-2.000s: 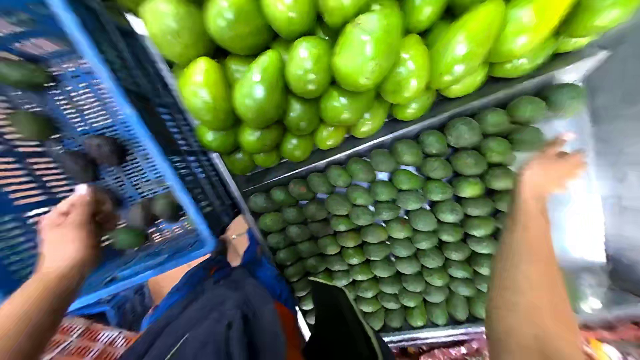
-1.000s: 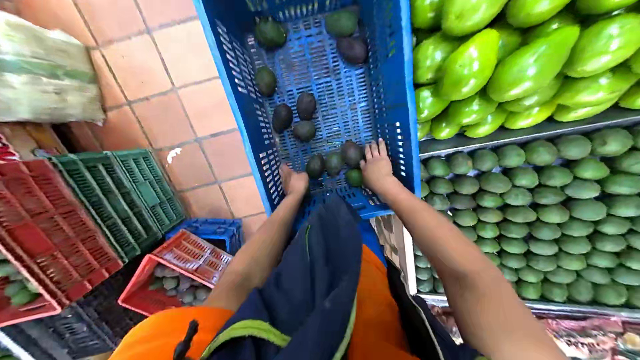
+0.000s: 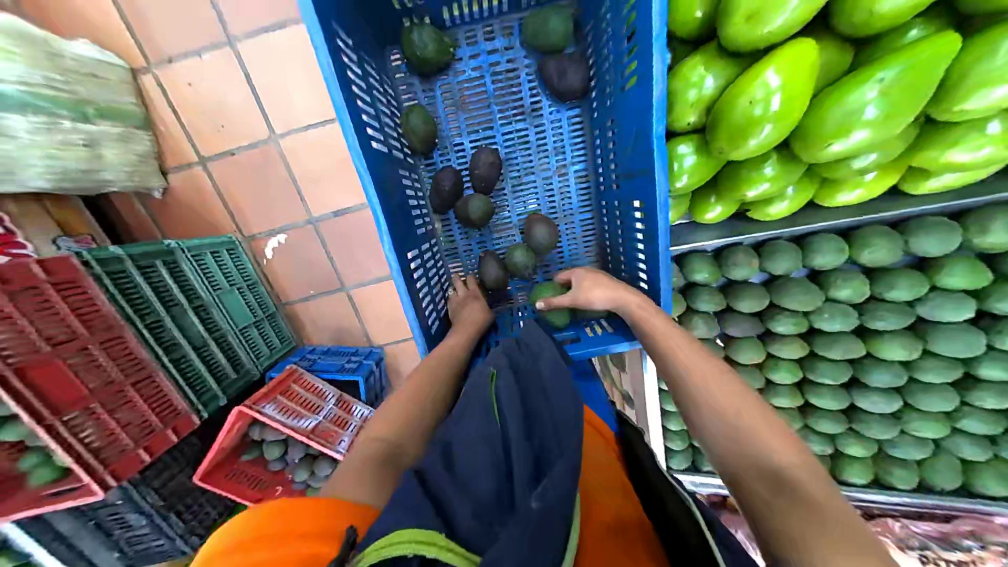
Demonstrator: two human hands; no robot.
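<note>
A blue plastic crate (image 3: 663, 157) lies in front of my body with several dark and green avocados in it. My right hand (image 3: 591, 291) is inside the crate's near right corner, its fingers around a green avocado (image 3: 553, 303). Near the crate's left wall, my left hand (image 3: 468, 303) is low, fingers forward, beside a dark avocado (image 3: 493, 270); whether it holds anything cannot be told. A greenish avocado (image 3: 520, 260) and a brownish one (image 3: 541, 233) rest between and beyond the hands. Farther up lie more, among them a dark avocado (image 3: 564, 76).
Rows of small green avocados (image 3: 839, 346) fill a metal-edged display at the right, below large glossy green avocados (image 3: 764, 98). On the left are red crates (image 3: 94, 370), a green crate (image 3: 189, 307), a small blue crate (image 3: 339, 362) and a full sack (image 3: 71, 110) on the tiled floor (image 3: 260, 150).
The view has swung left from the display to the crate. My right hand was over the display's edge, then at the crate's right wall, and is now on a green avocado.
</note>
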